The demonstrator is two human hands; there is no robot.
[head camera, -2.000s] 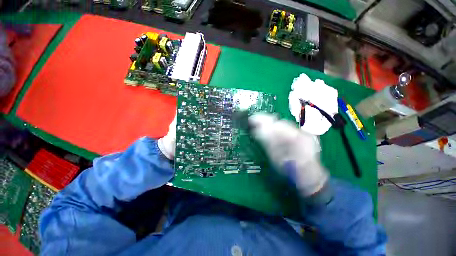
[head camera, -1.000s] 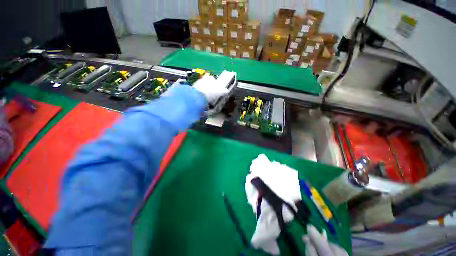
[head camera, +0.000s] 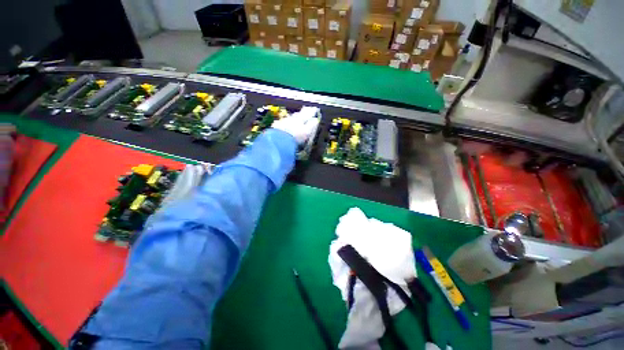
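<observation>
My left hand [head camera: 298, 128], in a white glove, reaches over the conveyor and grips the heatsink end of a power board [head camera: 267, 123], which looks level on the dark track; my fingers partly hide it. Another power board [head camera: 140, 198] lies on the red mat, partly behind my left sleeve. My right hand is cut off by the bottom edge; only a small white tip [head camera: 432, 346] shows beside the brush handles. A black brush [head camera: 366, 273] lies on a crumpled white cloth [head camera: 393, 239].
More power boards stand along the conveyor [head camera: 308, 174], one just right of my left hand [head camera: 362, 147]. A thin dark stick [head camera: 311, 307], a yellow-and-blue pen [head camera: 445, 284] and a dispenser bottle [head camera: 486, 256] are on the green mat. Cartons [head camera: 301, 27] are stacked behind; machines stand right.
The large green board held at first is out of view. My left hand has gone forward to the conveyor and moved slightly right since one second ago. My right hand has dropped almost out of frame.
</observation>
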